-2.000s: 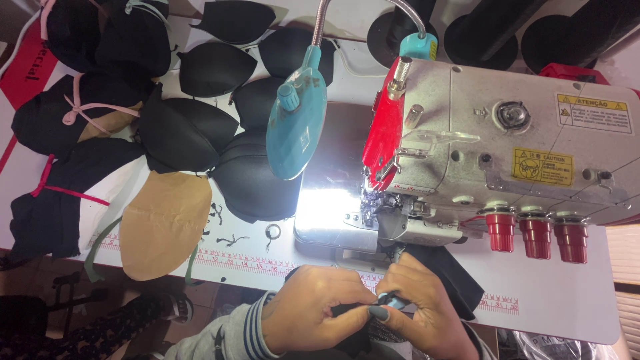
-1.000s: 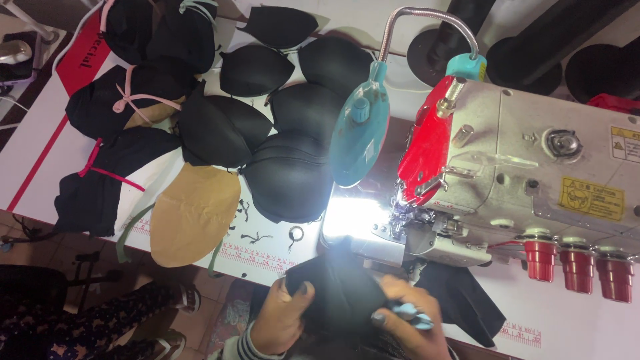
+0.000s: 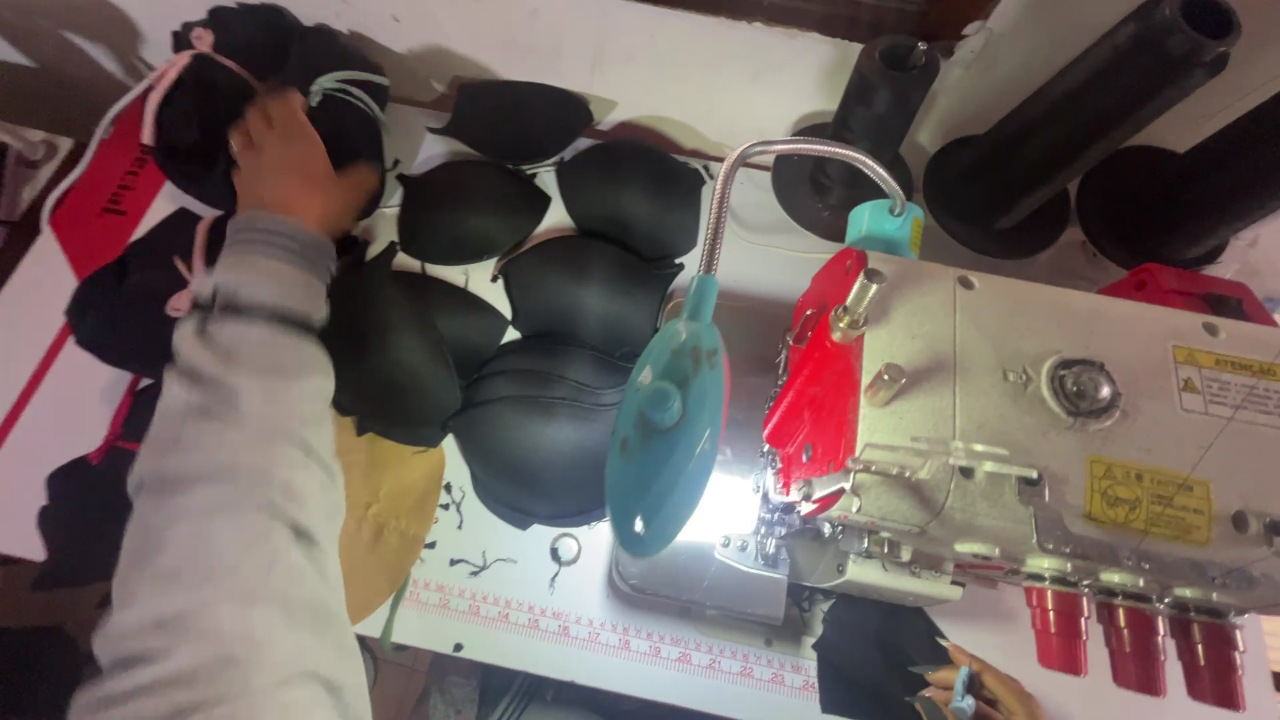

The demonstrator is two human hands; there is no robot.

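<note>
My left hand [image 3: 295, 165] reaches to the upper left and touches a pile of black garment pieces [image 3: 200, 120] with pink and pale green ties; whether its fingers hold any fabric cannot be told. At the lower right, my right hand [image 3: 975, 690] holds a small light-blue tool [image 3: 963, 692], perhaps thread snips, beside black fabric [image 3: 880, 645] lying at the table edge. Molded black bra cups [image 3: 545, 430] lie in rows between the pile and the sewing machine [image 3: 1060, 420]. A tan oval piece [image 3: 390, 510] is partly under my left sleeve.
A teal lamp [image 3: 665, 430] on a bent metal neck hangs before the machine's lit plate [image 3: 700, 560]. Thread scraps [image 3: 480, 565] and a small ring [image 3: 565, 548] lie near the printed ruler [image 3: 620, 640]. Black spool stands [image 3: 1090, 120] rise behind the machine.
My left hand has moved from the black piece at the table's front edge to the pile at the upper left. That piece is no longer between my hands. My right hand is lower right.
</note>
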